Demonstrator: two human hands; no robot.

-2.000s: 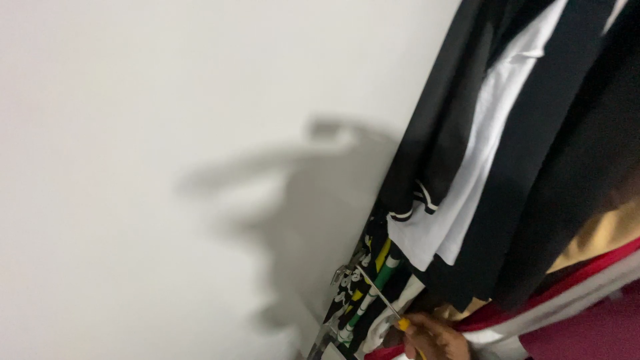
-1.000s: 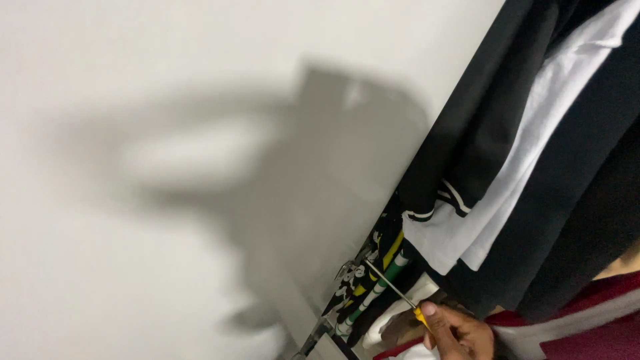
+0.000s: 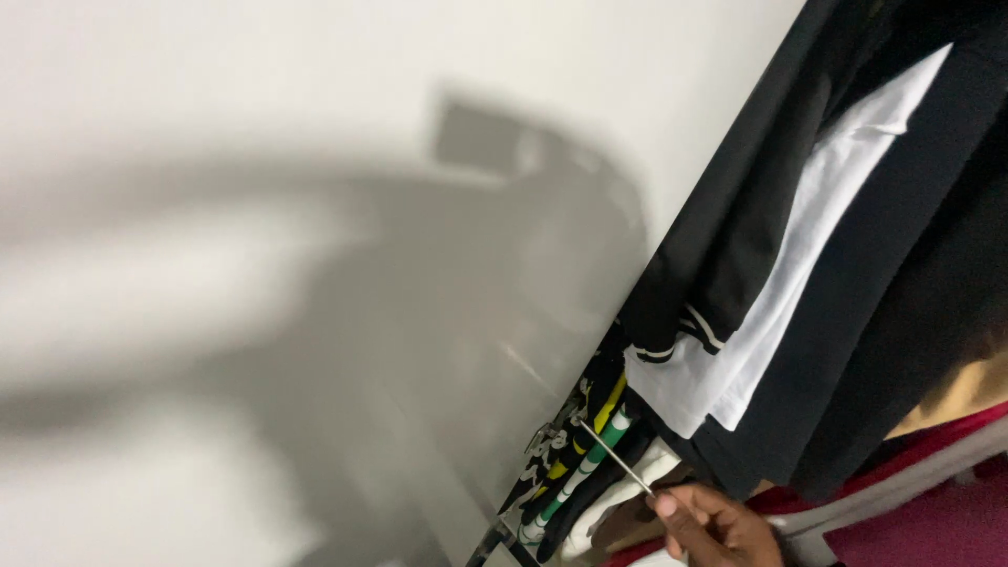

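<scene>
At the lower right of the head view, my hand [image 3: 713, 529], which looks like the right one, grips a thin metal-shafted tool [image 3: 617, 457], probably a screwdriver. Its handle is hidden in the fingers now; the earlier frames show it yellow. The shaft points up and left, its tip close to a small metal fitting [image 3: 539, 438] at the wall's edge. Whether the tip touches it cannot be told. Behind the shaft lie green-and-white striped cloth [image 3: 587, 466] and black-and-yellow patterned cloth [image 3: 608, 403]. My left hand is out of view.
A pale wall [image 3: 197, 63] carrying a large shadow fills the left side. Dark garments [image 3: 839, 315] and a white garment [image 3: 819, 205] hang at the right. Maroon cloth [image 3: 921, 516] is at the lower right, and a dark frame part [image 3: 492, 543] is at the bottom.
The shadow on the wall has changed shape and grown since two seconds ago. The hand still holds the tool, with its tip near the metal fitting.
</scene>
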